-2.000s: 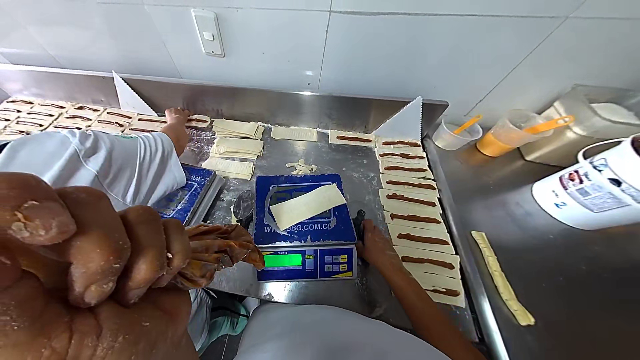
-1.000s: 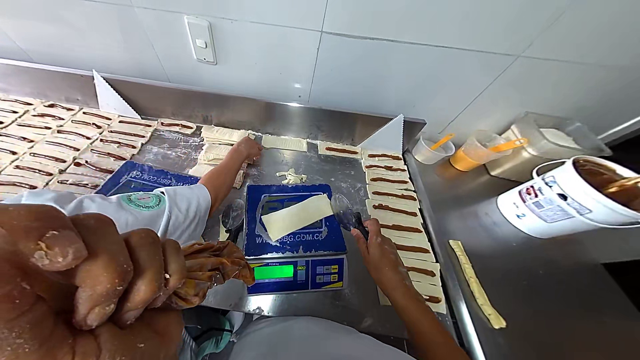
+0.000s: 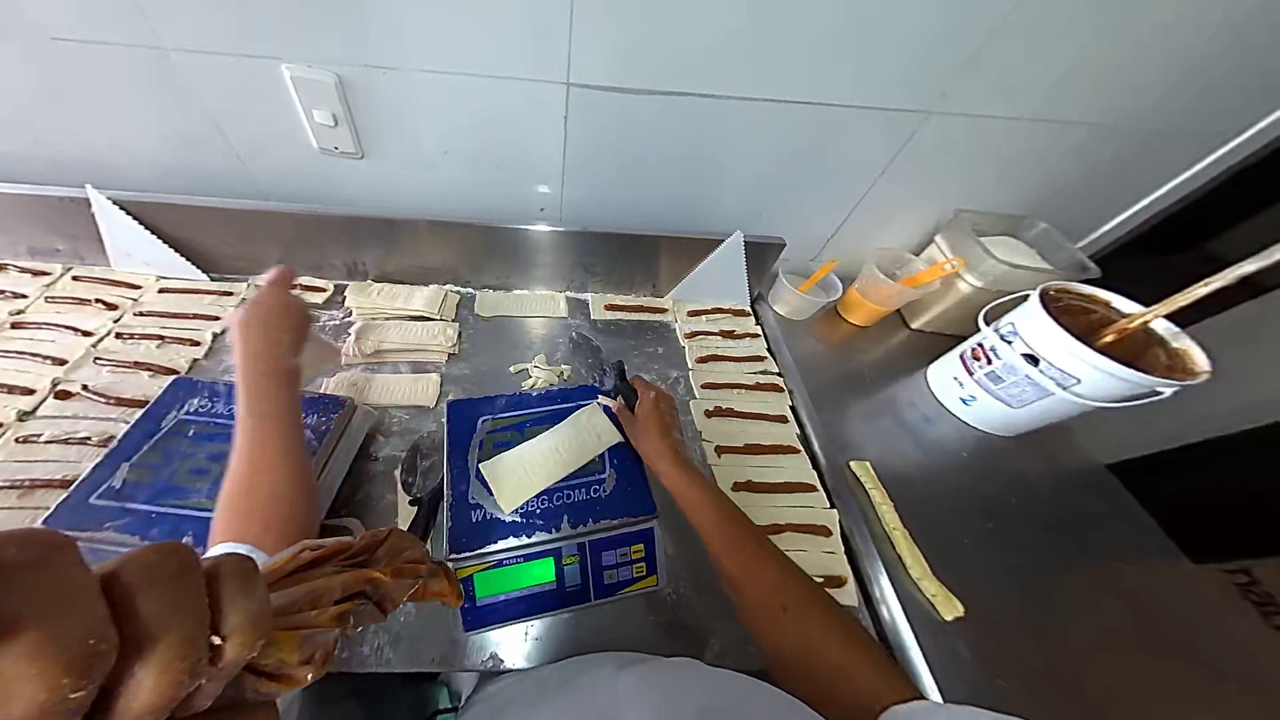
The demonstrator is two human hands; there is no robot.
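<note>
My left hand (image 3: 130,630) is large at the lower left, its fingers closed around a brown pleated bag (image 3: 340,590), apparently a piping bag. To its right stands a blue digital scale (image 3: 550,395) with a lit green display. A rectangular dough strip (image 3: 550,458) lies tilted on its plate. My right hand (image 3: 655,425), at the plate's upper right corner, grips a black-handled tool (image 3: 625,385) whose roundish head points away; the head is not clear. Just beyond the plate lie dough scraps (image 3: 540,373). Stacked dough strips (image 3: 400,343) are farther left.
A co-worker's blurred forearm (image 3: 270,440) crosses a second blue scale (image 3: 165,470). Dough pieces with brown filling (image 3: 745,450) line the right edge; more (image 3: 120,340) cover the left. A bucket (image 3: 1010,385), cups (image 3: 805,290) and a dough strip (image 3: 905,540) are right.
My right hand has moved from beside the scale to its plate's upper right corner. The co-worker's hand went right to the dough stacks, then back left. The strip stays on the scale.
</note>
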